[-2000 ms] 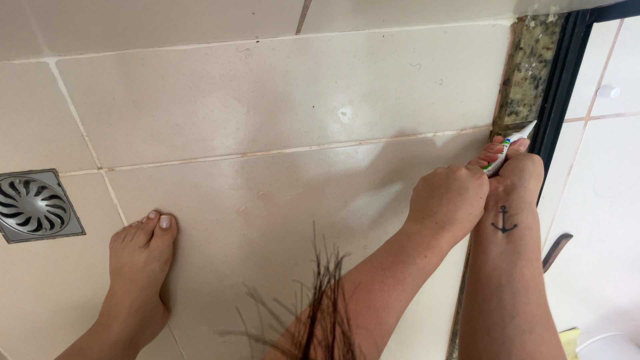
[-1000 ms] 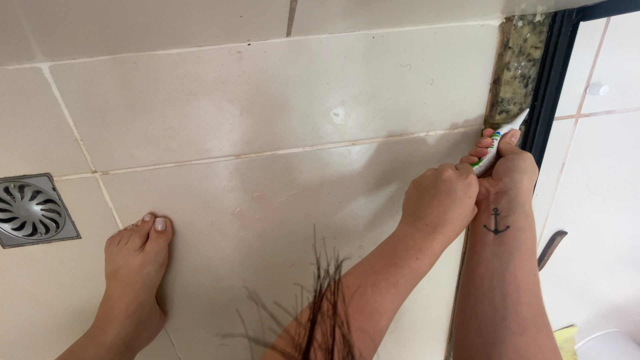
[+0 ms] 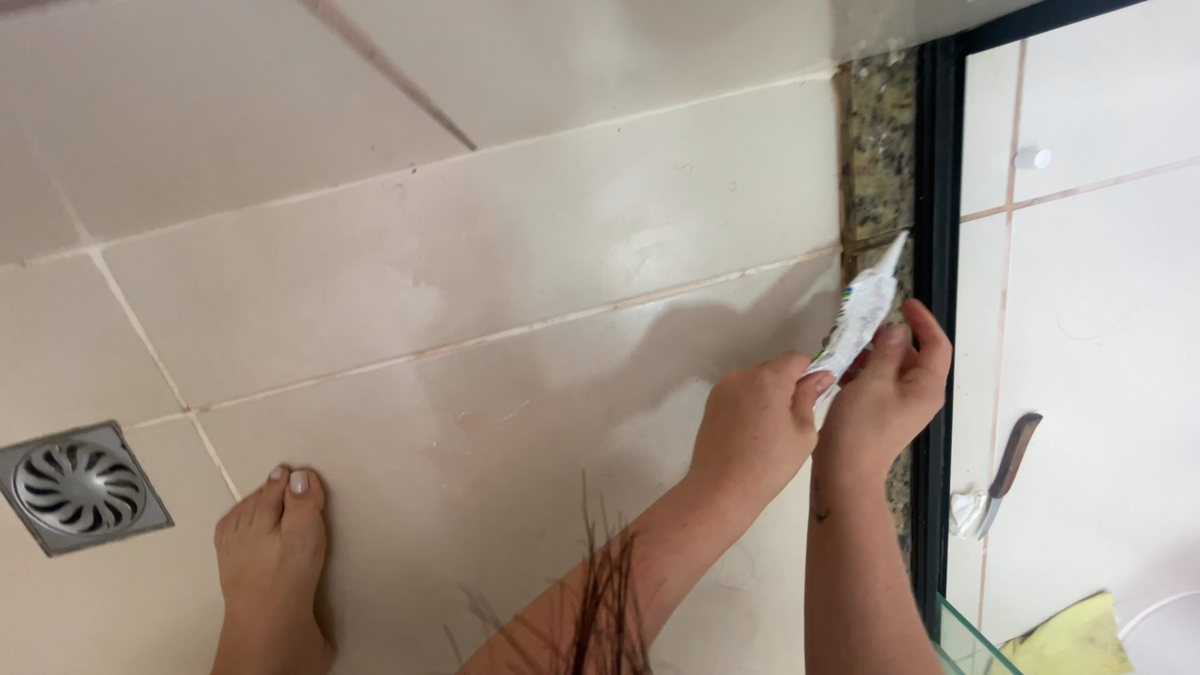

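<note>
My left hand point(image 3: 759, 417) grips the lower end of a white squeeze tube point(image 3: 858, 323) with a pointed nozzle, its thumb lying across the tube. The tube looks creased and points up and to the right, its nozzle tip over the speckled stone sill point(image 3: 881, 150) beside the black frame point(image 3: 936, 187). Close against the tube's right side is my right hand point(image 3: 886, 384), palm turned up, with the thumb and a finger raised apart from the tube. Its other fingers are partly hidden behind the tube, so whether they touch it cannot be told.
A metal floor drain point(image 3: 86, 487) and a bare foot point(image 3: 277, 553) are at the left on pale tiles. Beyond the frame lie a knife with a brown handle point(image 3: 1017, 455), a crumpled white scrap point(image 3: 966, 514), a small white cap point(image 3: 1032, 157) and a yellow cloth-like piece point(image 3: 1064, 642). A glass edge point(image 3: 975, 637) shows below.
My right hand has loosened from around the tube and its fingers have spread, so more of the tube shows. My left hand still grips the lower end. The view has tilted.
</note>
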